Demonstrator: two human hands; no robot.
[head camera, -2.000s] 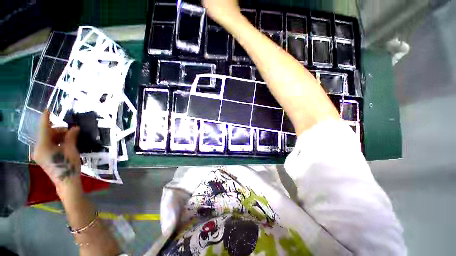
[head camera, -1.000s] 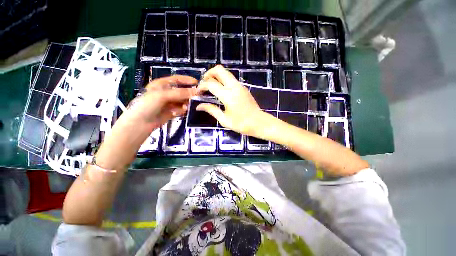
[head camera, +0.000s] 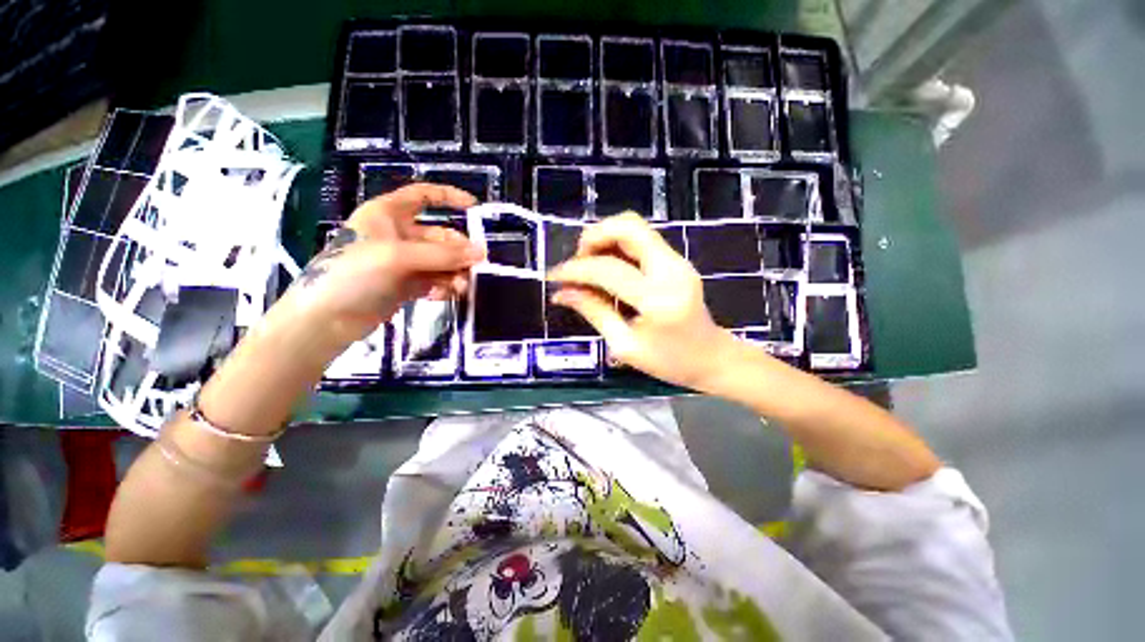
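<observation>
The die-cut adhesive sheet (head camera: 509, 309) lies across the lower half of the black blister tray (head camera: 515, 161). It is a grid of black rectangles with thin white lines, with an emptied white frame at its upper left corner. My left hand (head camera: 392, 257) holds the left edge of that white frame between fingertips. My right hand (head camera: 643, 296) is over the middle of the sheet, fingers bent, fingertips at a white dividing line; I cannot tell whether it grips anything. Housings (head camera: 628, 115) with silvery rims sit in the tray pockets, the lower ones partly hidden by the sheet and hands.
A tangled white scrap pile (head camera: 214, 238) with dark pieces lies left of the tray, over spare adhesive sheets (head camera: 82, 263). The green bench top (head camera: 923, 263) ends at a near edge close to my body. A red object (head camera: 91, 483) is below at left.
Since two seconds ago, my left hand has come from the scrap pile to the sheet, and my right hand from the tray's top. In the last second, my right hand has shifted right along the sheet.
</observation>
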